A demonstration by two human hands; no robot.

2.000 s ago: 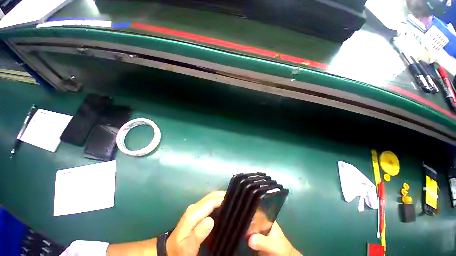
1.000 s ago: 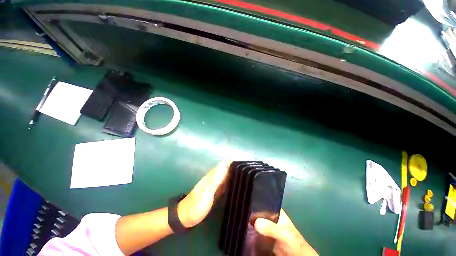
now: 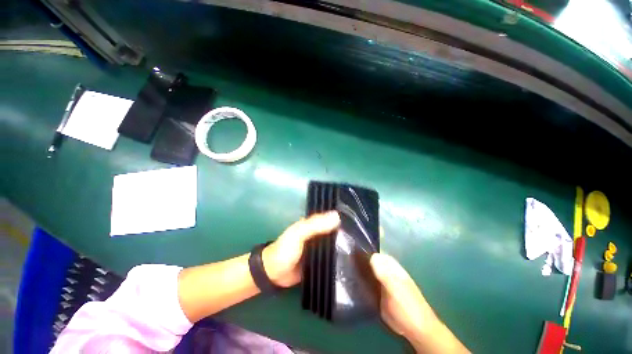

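Several black glossy phone screen assemblies (image 3: 357, 276) stand side by side in a fanned stack between my two hands, above the green mat in the centre front. The rightmost one shows its shiny, reflecting face. My left hand (image 3: 291, 252) holds the stack from the left, with its thumb across the top of the front piece. My right hand (image 3: 402, 294) holds the right edge of the stack. The fingers behind and under the stack are hidden.
A tape roll (image 3: 226, 135), black flat pieces (image 3: 173, 138), paper slips (image 3: 154, 200) and a pen (image 3: 66, 119) lie left. A white cloth (image 3: 546, 235), yellow discs (image 3: 597, 210), a small black block (image 3: 606, 285) and a red card (image 3: 551, 339) lie right. A blue bin (image 3: 41, 290) stands lower left.
The stack has moved up and is turned more upright. My left hand has gone from its left side to gripping it, thumb over the front piece. The view has tilted down.
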